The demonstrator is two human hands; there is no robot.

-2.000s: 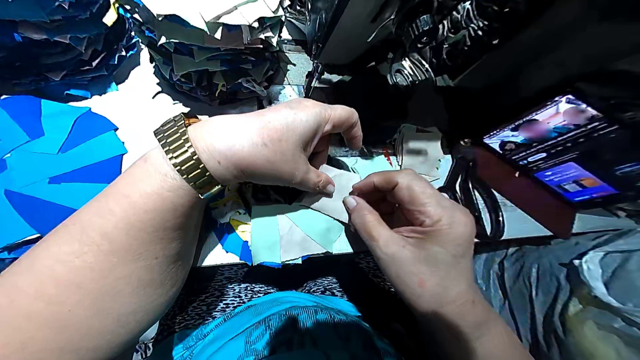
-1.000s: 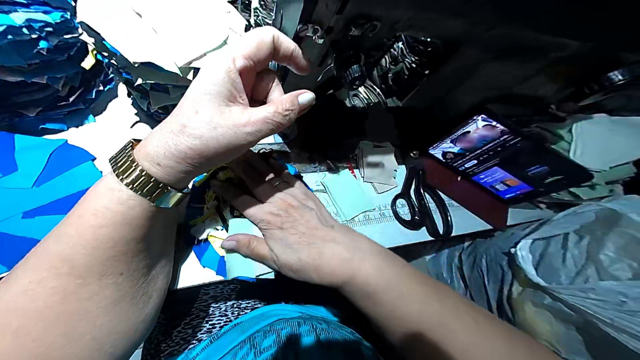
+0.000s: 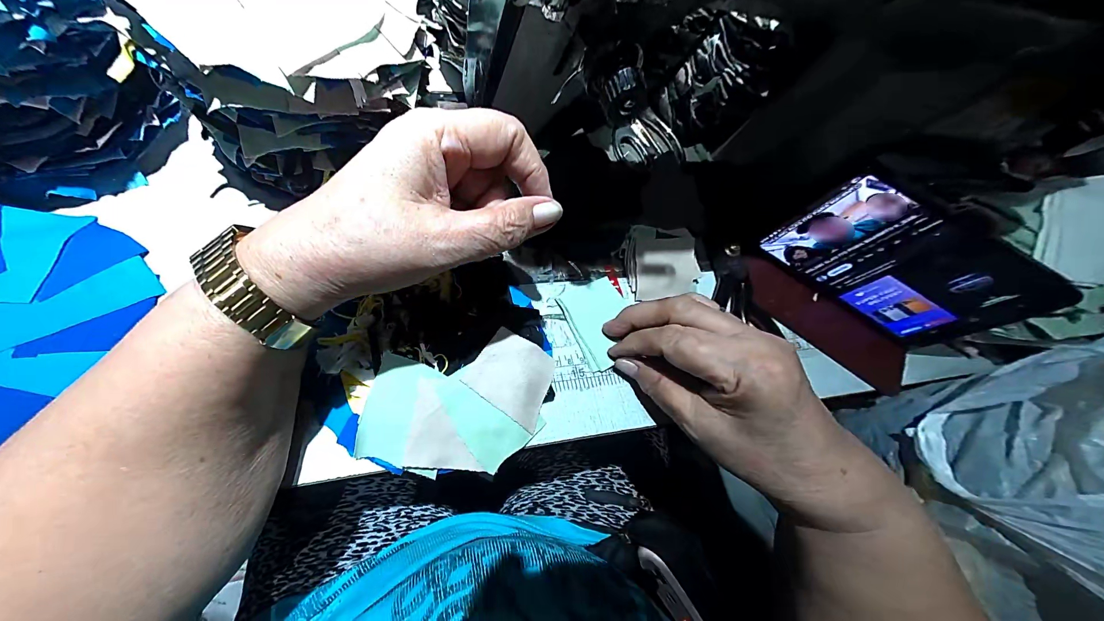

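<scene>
My left hand (image 3: 423,190), with a gold-coloured watch (image 3: 246,289) on its wrist, hovers above the dark sewing area, fingers curled and nothing visible in them. My right hand (image 3: 707,371) has its fingertips at the edge of a mint-green fabric piece (image 3: 595,319) that lies on a ruler-marked surface (image 3: 595,392); whether they pinch it cannot be told. Between the hands, near the front edge, lies a fan of joined mint and pale grey fabric pieces (image 3: 448,414). A small stack of grey pieces (image 3: 662,263) is just beyond the green one.
Piles of dark and light fabric pieces (image 3: 293,129) stand at the back left. Joined blue pieces (image 3: 69,302) lie at far left. A lit phone (image 3: 914,259) leans at right above a dark red object (image 3: 811,319). Clear plastic bags (image 3: 1018,440) fill the lower right.
Two seconds ago both hands held a grey piece together; now they are apart. Since one second ago, my right hand has moved right from the dark area to the green piece, uncovering the mint and grey fan.
</scene>
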